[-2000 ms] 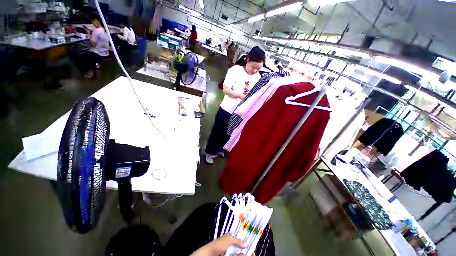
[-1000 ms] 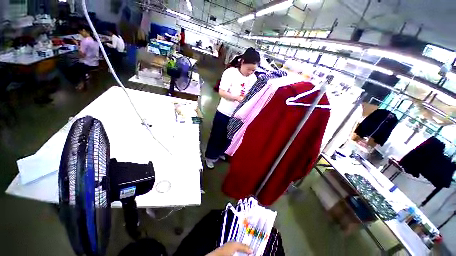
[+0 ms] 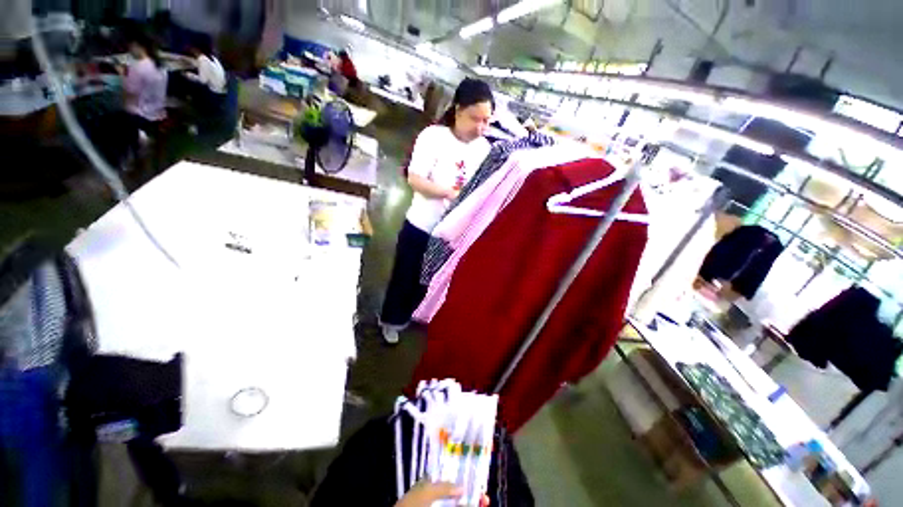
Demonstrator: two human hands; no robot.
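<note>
A bundle of empty white hangers (image 3: 451, 436), with orange, yellow and green marks, stands upright at the bottom centre. My left hand (image 3: 430, 493) is shut on its lower part; only some fingers show, the rest is cut off by the bottom edge. My right hand is not in view. Dark fabric (image 3: 361, 465) lies behind and beside the bundle. Beyond it, a large red garment (image 3: 535, 277) hangs at the near end of a grey rail, with a white hanger (image 3: 594, 203) at its top.
Pink (image 3: 475, 213) and striped garments hang behind the red one, where a person (image 3: 436, 188) stands looking down. A white table (image 3: 248, 317) and a black fan (image 3: 50, 347) are left. Another worktable (image 3: 733, 396) and black garments (image 3: 847, 337) are right.
The fan and white table have shifted left and partly out of the picture. The hanger bundle has moved slightly left, still in my left hand. The person's head is raised a little.
</note>
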